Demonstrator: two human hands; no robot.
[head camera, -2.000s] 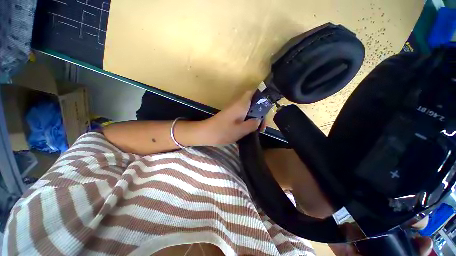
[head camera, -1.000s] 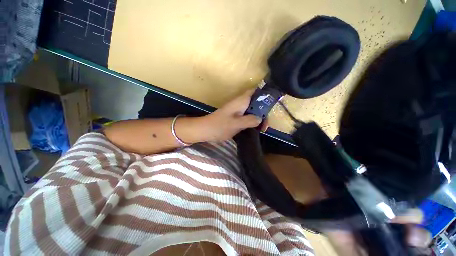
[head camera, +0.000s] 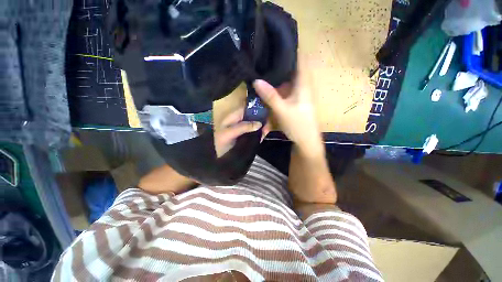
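Note:
Black padded headphones (head camera: 181, 71) are held up in front of me, with one glossy cup large and close and the other cup (head camera: 275, 44) behind it. The headband curves down below them, with a pale film piece (head camera: 169, 124) on it. My left hand (head camera: 234, 134) shows through the headband loop and grips the small black yoke joint (head camera: 255, 110). My right hand (head camera: 292, 107) is blurred, its thumb and fingers around the same joint beside the rear cup. Some fingertips are hidden.
Brown cardboard (head camera: 336, 71) lies on a black mat (head camera: 385, 99) over the green bench (head camera: 407, 118). A dark elongated tool (head camera: 410, 36) is at upper right. White tweezers (head camera: 440, 65), tissue scraps (head camera: 474, 95), a blue tray (head camera: 490, 71) and a cable are at right. Cartons (head camera: 424, 193) stand below.
The view has turned right. The headphones now sit further left in the picture. The black cylinder with a thin tip has left the joint, and my right hand has come to the joint.

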